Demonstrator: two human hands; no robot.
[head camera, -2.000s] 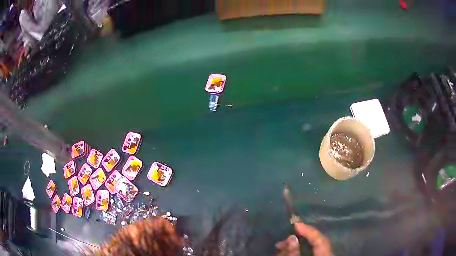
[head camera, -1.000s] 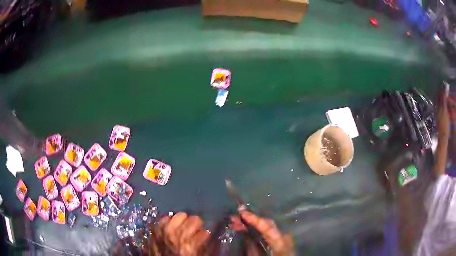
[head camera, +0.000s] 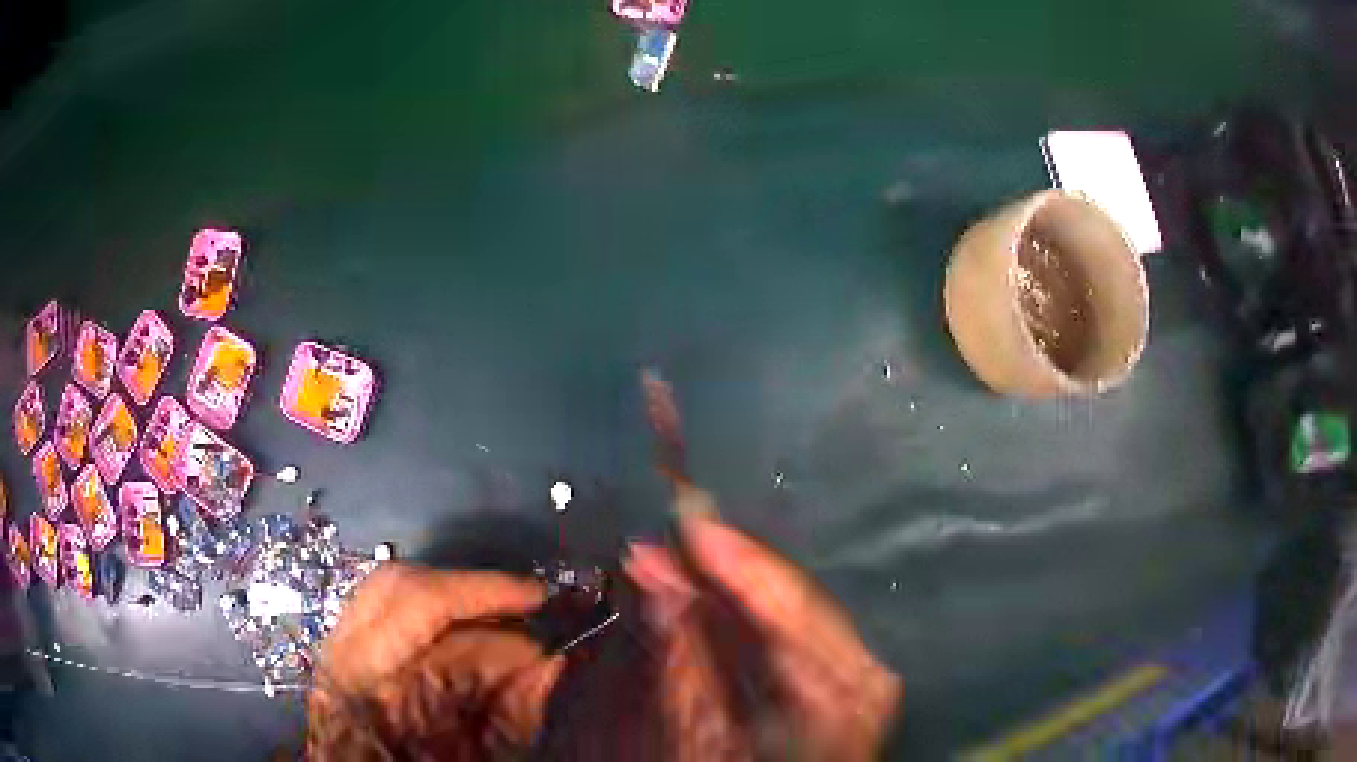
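Observation:
My right hand (head camera: 759, 640) holds the soldering iron (head camera: 665, 432), its brownish tip pointing up and away over the bench. My left hand (head camera: 439, 648) is at the bottom centre, fingers closed at a small component with leads (head camera: 573, 578). A white connector plug (head camera: 561, 494) shows just above it. A thin silvery strand (head camera: 591, 633) shows between the hands. The glittering heap of small components (head camera: 283, 581) lies left of my left hand. Pink housings (head camera: 328, 392) with orange-yellow insides lie grouped at the left.
A beige cup (head camera: 990, 298) with brown-grey shavings stands at the right, beside a white pad (head camera: 1109, 182). Dark fume fans with green labels (head camera: 1319, 442) are at the far right. A pink housing (head camera: 650, 9) and a bluish piece (head camera: 652, 60) lie at the top. Blue and yellow edges show bottom right.
The view has shifted, so the bench items sit higher. My left hand now shows more fully, with the component and white plug at its fingers. The iron and my right hand are nearer my left hand.

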